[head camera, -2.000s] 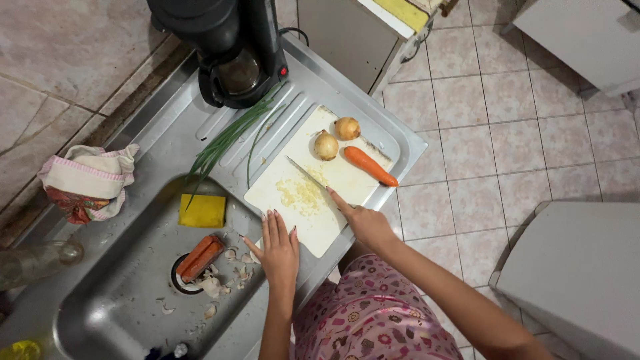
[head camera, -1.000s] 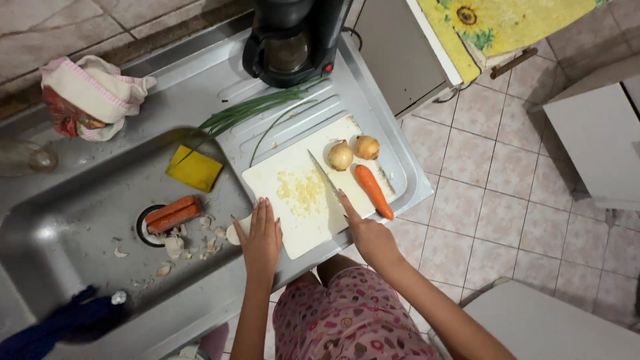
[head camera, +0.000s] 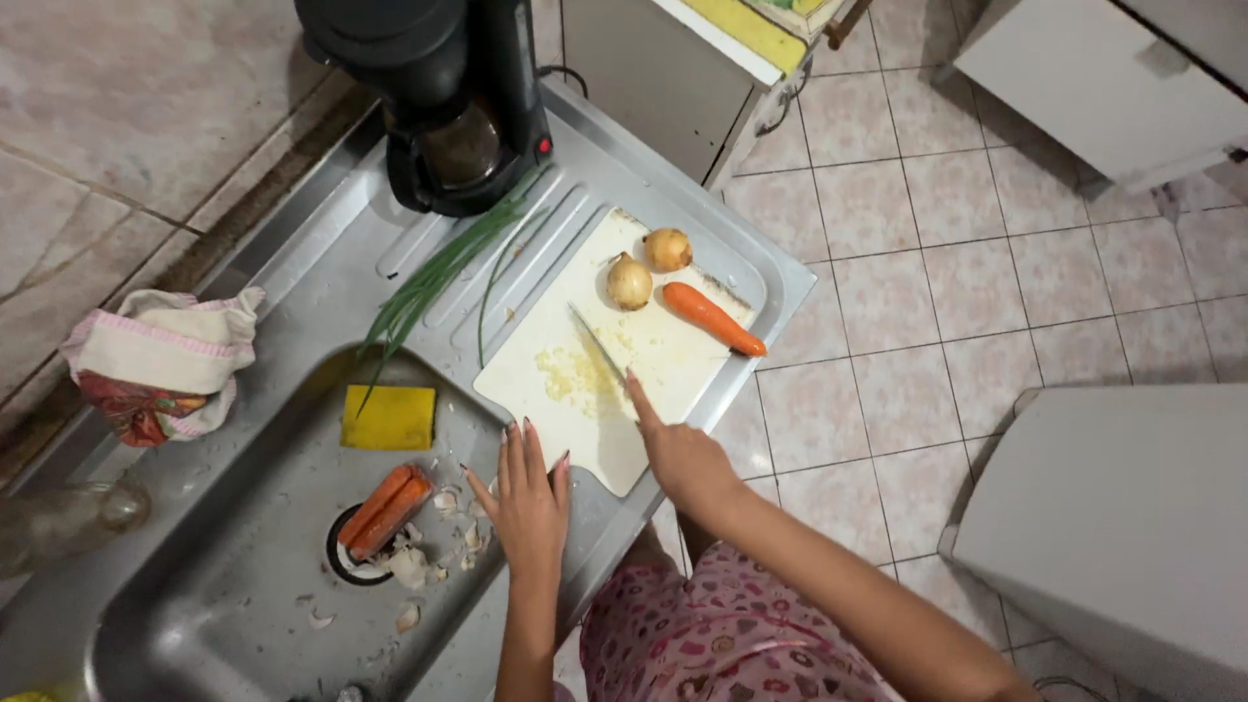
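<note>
My right hand (head camera: 682, 458) holds a kitchen knife (head camera: 597, 341) over the white cutting board (head camera: 682, 375), its index finger along the top of the blade and the handle hidden in the palm. Beside the blade lies chopped garlic (head camera: 565, 375), pale and finely cut. Flat with fingers apart, my left hand (head camera: 529, 487) rests at the board's near left end, over the handle part, gripping nothing visible. Two unpeeled onions (head camera: 629, 283) (head camera: 668, 250) and an orange carrot (head camera: 712, 319) are at the board's far side.
Green onion stalks (head camera: 439, 268) lie on the steel drainboard beside a black coffee maker (head camera: 468, 146). In the sink (head camera: 214, 585) are a yellow sponge (head camera: 388, 417), a reddish-orange packet-like item (head camera: 385, 512) and garlic skins (head camera: 409, 565). A cloth (head camera: 161, 361) and a glass bottle (head camera: 68, 526) stand left.
My right hand keeps the knife over the garlic, with only a slight shift. My left hand's fingers are spread wider than a second ago. The view has swung and shifted.
</note>
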